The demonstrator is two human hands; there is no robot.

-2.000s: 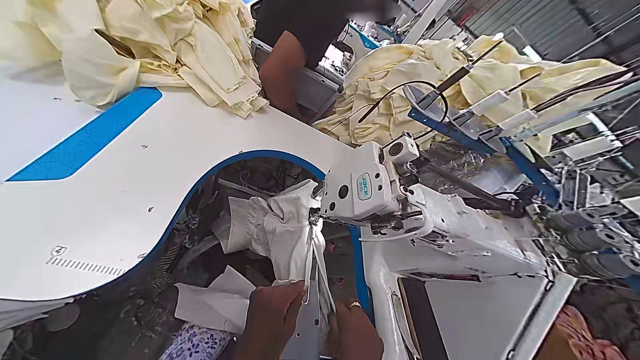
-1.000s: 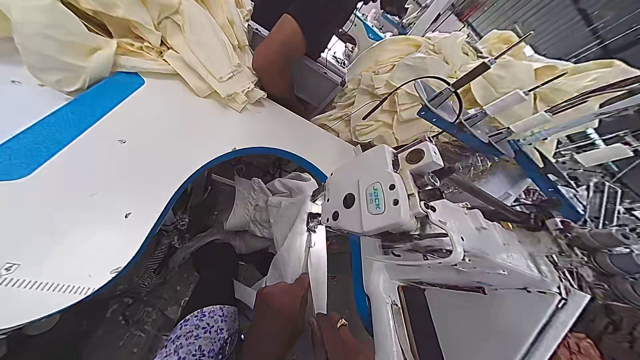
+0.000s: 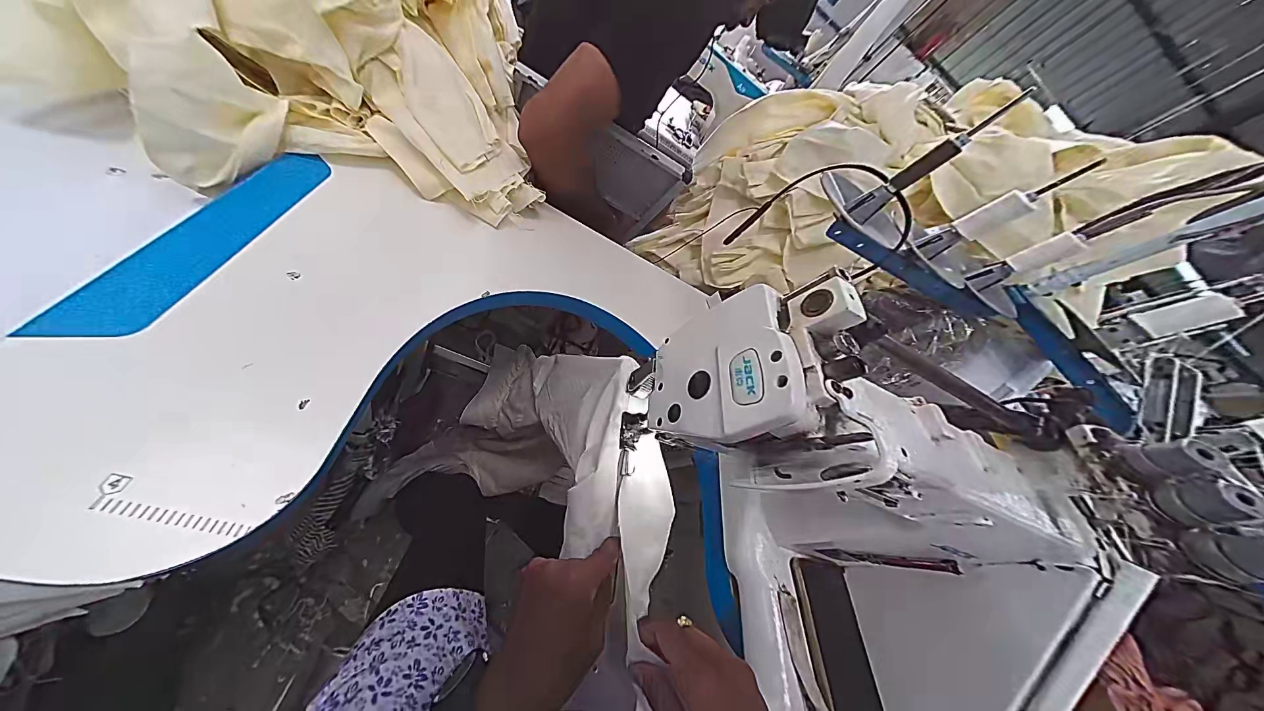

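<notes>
A white Jack sewing machine head [image 3: 726, 380] stands at the centre, with its needle area lit over cloth. White fabric [image 3: 583, 420] runs from behind the needle toward me and hangs bunched over the cut-out of the table. My left hand [image 3: 563, 602] grips the fabric's left part below the needle, thumb on top. My right hand [image 3: 691, 664], with a ring on one finger, pinches the narrow strip on the right, close to the bottom edge. The lower ends of the fabric are partly hidden by the hands.
The white table [image 3: 227, 395] with blue edging curves round on the left. Cream fabric piles [image 3: 395, 99] lie at its back, with more cream fabric [image 3: 790, 178] behind the machine. A thread stand [image 3: 928, 257] rises at right. Another person's arm [image 3: 573, 128] is at the back.
The loose white piece seen at lower left two seconds ago no longer shows there. My hands remain on the fabric below the needle. The view has shifted somewhat.
</notes>
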